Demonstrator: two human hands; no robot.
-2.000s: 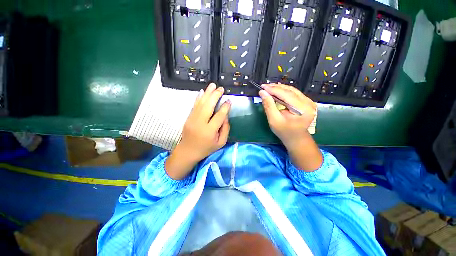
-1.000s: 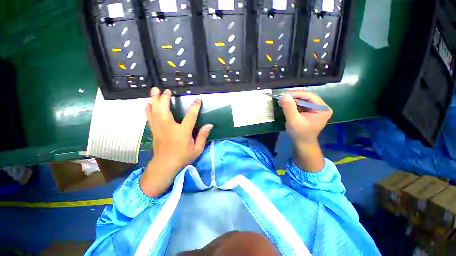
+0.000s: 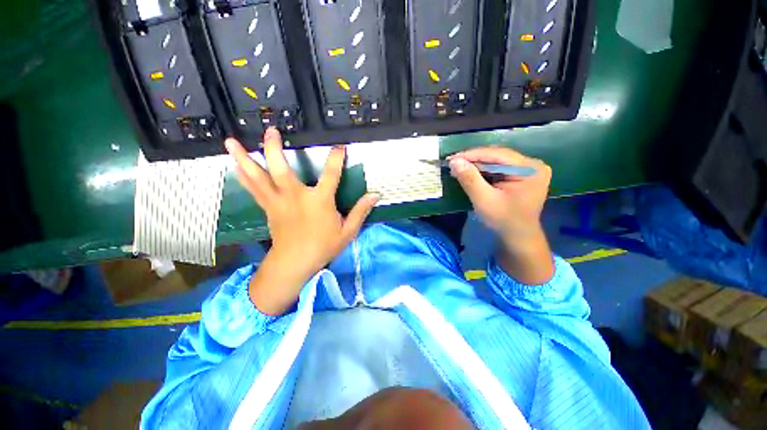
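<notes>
My right hand [image 3: 511,189] holds metal tweezers [image 3: 505,170], their tips over the upper right part of a small cream lined sticker sheet [image 3: 404,176]. Whether the tips grip a piece cannot be told. My left hand [image 3: 298,197] is spread, fingertips at the front rim of the black foam tray [image 3: 370,134], thumb by the sheet's left edge. The tray holds several dark phone housings [image 3: 349,63] side by side, with orange and silver tabs; their far ends are cut off by the top edge. White backing paper [image 3: 357,155] shows between the hands.
A larger stack of ribbed sticker sheets [image 3: 178,206] lies at the bench edge, left of my hands. A translucent film piece [image 3: 646,23] lies right of the tray. Another black tray [image 3: 723,138] stands far right. Cardboard boxes [image 3: 711,323] are on the floor at the right.
The view has shifted, with the tray now higher in it. My left fingers have spread wider, and the thumb is now by the small sheet. The tweezer tips have moved onto the sheet.
</notes>
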